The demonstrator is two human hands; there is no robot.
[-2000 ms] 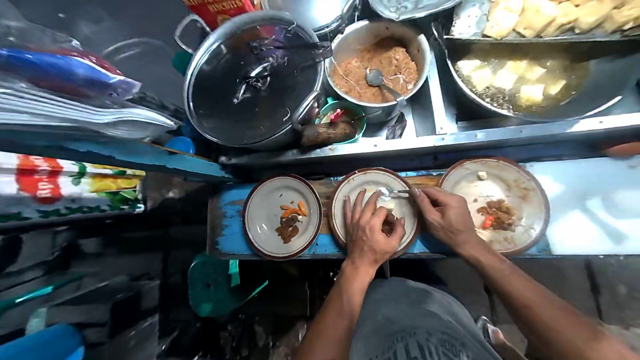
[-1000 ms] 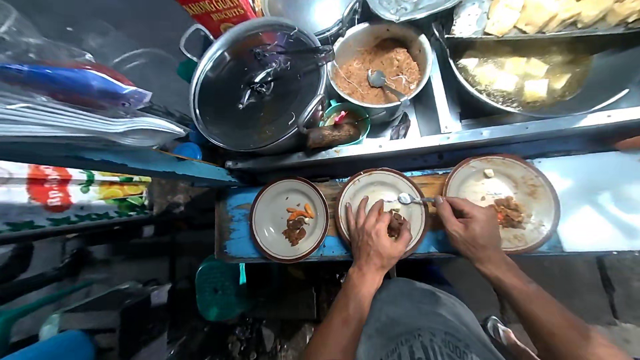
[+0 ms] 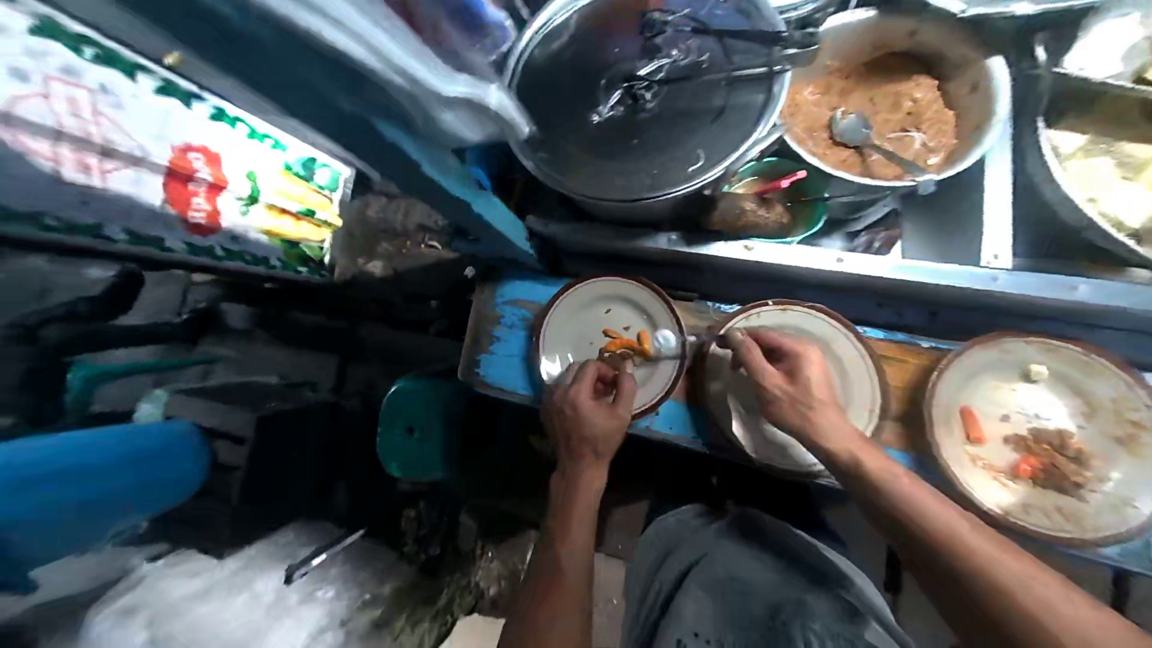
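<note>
My right hand point(image 3: 792, 378) holds a metal spoon point(image 3: 670, 345) by its handle, the bowl over the right part of the left plate point(image 3: 576, 315). On that plate, my left hand point(image 3: 589, 405) has its fingertips at the brown food; whether they grip any is unclear. Orange pieces point(image 3: 625, 344) lie just above the fingertips. The middle plate point(image 3: 846, 360) sits under my right hand, and no food shows on its visible part. The right plate point(image 3: 972, 486) bears brown food scraps point(image 3: 1053, 459), an orange piece point(image 3: 972, 425) and a small white cube point(image 3: 1037, 372).
The plates stand on a narrow blue-painted wooden bench point(image 3: 508, 337). Beyond a metal ledge are a lidded pot point(image 3: 648, 135), a pot of reddish-brown food point(image 3: 976, 117), a green bowl point(image 3: 814, 211) and a frying pan point(image 3: 1098, 198). A green plastic stool point(image 3: 414, 427) stands below left.
Both hands have moved left: my left hand from the middle plate to the left plate, my right hand with the spoon from beside the right plate to over the middle one. The view has shifted left.
</note>
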